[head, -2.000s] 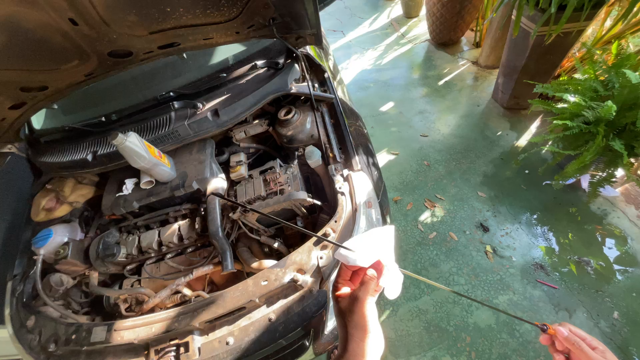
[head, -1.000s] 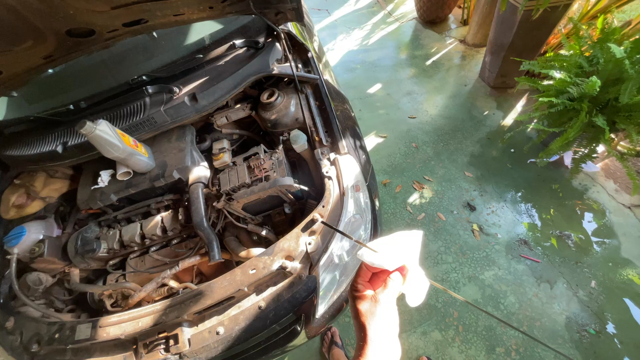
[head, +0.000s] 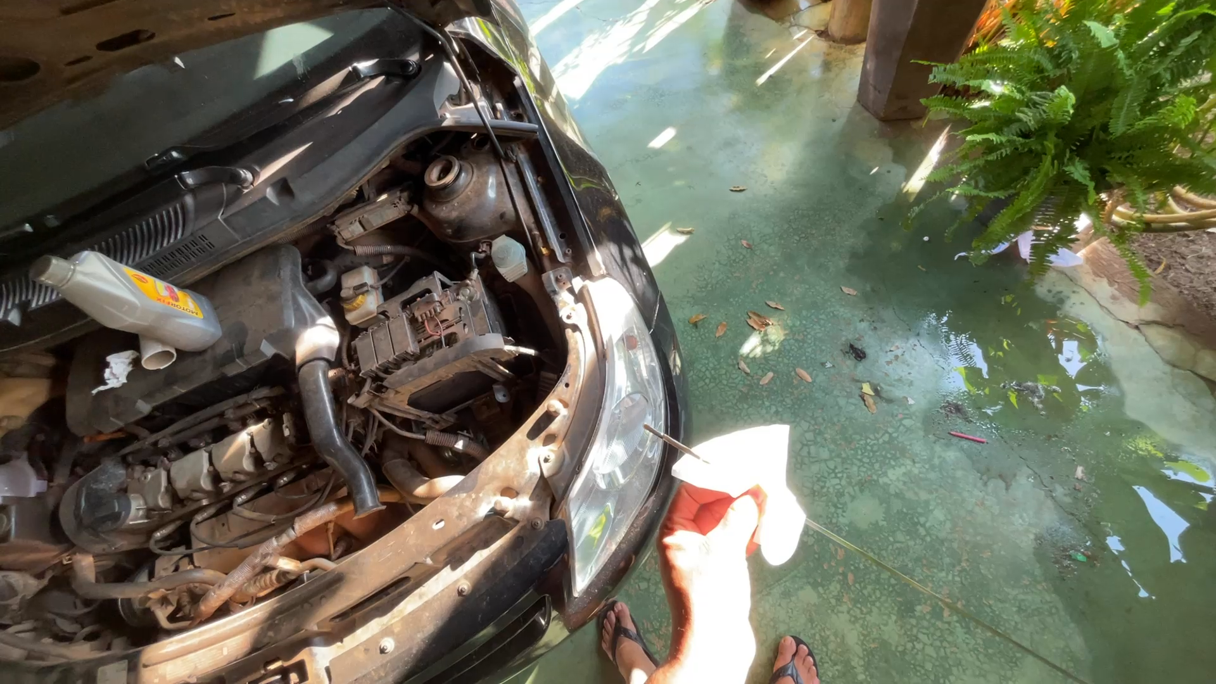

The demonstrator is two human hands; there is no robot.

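My left hand (head: 708,560) pinches a white paper towel (head: 746,465) folded around a long thin dipstick (head: 940,597). A short end of the dipstick sticks out of the towel to the upper left, beside the car's headlight (head: 617,446). The rest runs down to the right and leaves the frame at the bottom edge. My right hand is out of view. Left of my left hand is the open engine bay, with a gray plastic oil bottle (head: 142,302) lying on the black engine cover (head: 242,328) next to a crumpled white paper (head: 116,370).
The raised hood (head: 142,38) hangs over the upper left. The front crossmember (head: 380,589) and headlight edge lie close to my left hand. My sandaled feet (head: 627,635) stand on the green floor (head: 855,503), with dry leaves about. A fern (head: 1073,123) grows at the upper right.
The towel in my left hand has slid along the dipstick toward its tip, so less of the rod sticks out over the engine bay. My right hand has left the view.
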